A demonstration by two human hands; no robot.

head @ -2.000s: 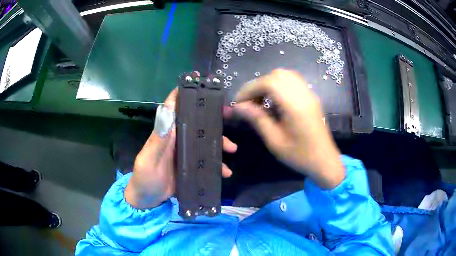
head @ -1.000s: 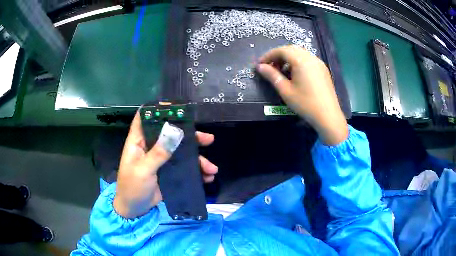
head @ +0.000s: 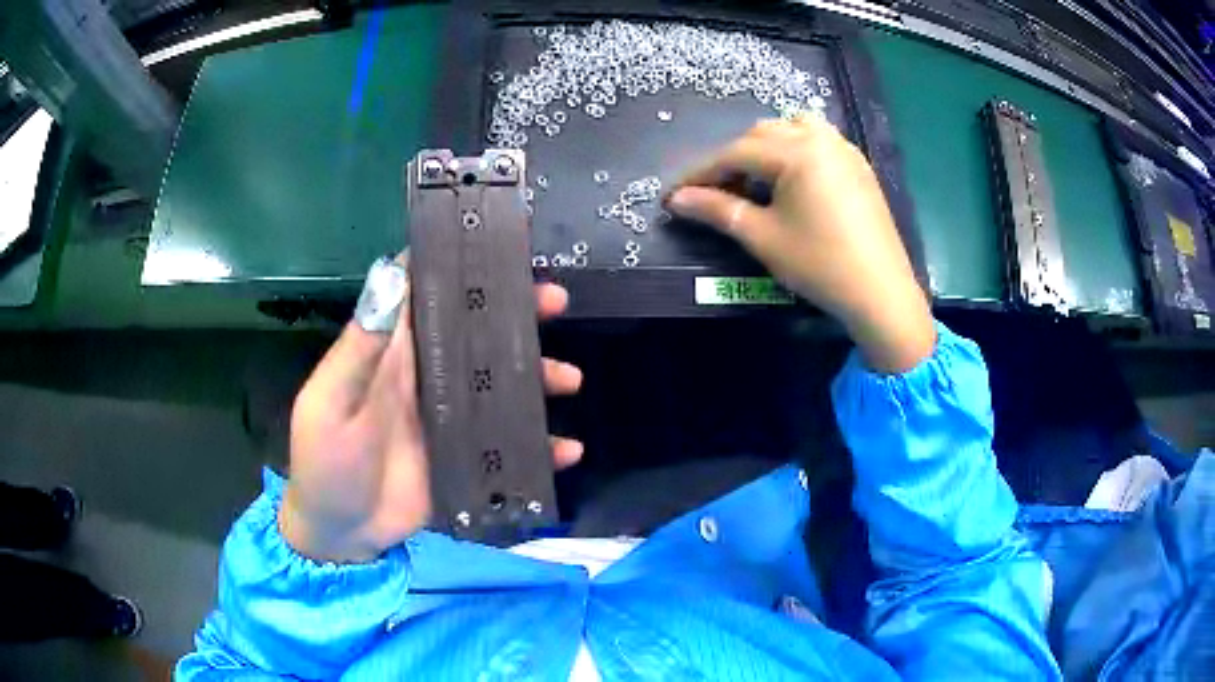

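My left hand (head: 357,413) holds a long dark housing bar (head: 482,340) upright, its face with a row of small holes towards me and bright fittings at both ends. The thumb wears a whitish-silver wrap (head: 383,295) and lies at the bar's left edge; fingertips show at its right edge. My right hand (head: 813,220) is over the black tray (head: 586,133), thumb and forefinger a little apart at a small group of silver nuts (head: 640,193). No nut can be made out between its fingertips. Many more nuts (head: 653,60) lie along the tray's far side.
Another dark bar (head: 1026,207) lies on the green surface (head: 933,160) right of the tray. A second black tray with a yellow label (head: 1183,236) is at the far right. A neighbour's blue sleeve (head: 1133,573) is at lower right. Dark shoes (head: 127,617) show at lower left.
The bar was tilted with the left thumb across it a second ago; now its holed face shows and the thumb is at its edge. My right hand went from beside the bar to the tray.
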